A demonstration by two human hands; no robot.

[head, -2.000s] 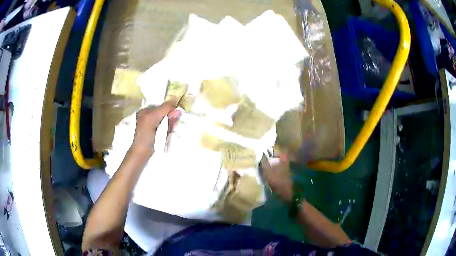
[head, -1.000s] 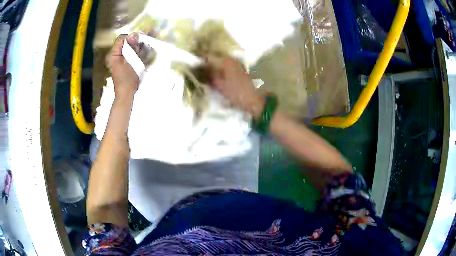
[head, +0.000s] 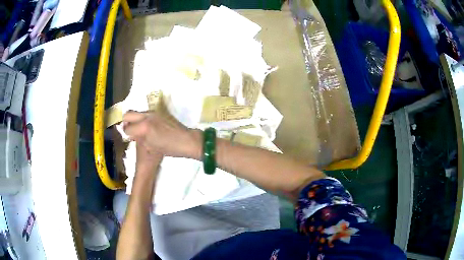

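White cut fabric pieces [head: 224, 40] lie in a fanned, overlapping pile on the cardboard, with a flat stack [head: 188, 188] nearest me. Several tan paper tickets [head: 234, 112] lie on the pile, some printed. My right hand [head: 160, 133], with a green bangle at the wrist, reaches across to the pile's left side, fingers curled. My left hand [head: 147, 152] is under it and mostly hidden. A tan slip [head: 114, 115] sticks out left of the fingertips; whether a hand grips it cannot be told.
Yellow rails [head: 100, 101] flank the cardboard top [head: 295, 101], with shiny tape [head: 320, 66] along its right side. A grey-white surface [head: 213, 223] is by my lap. A white table [head: 48, 152] stands left. A blue bin [head: 356, 56] is at the upper right.
My right hand has moved left, from over the middle of the pile onto my left hand. The white strip seen between my hands no longer shows. The whole view has shifted.
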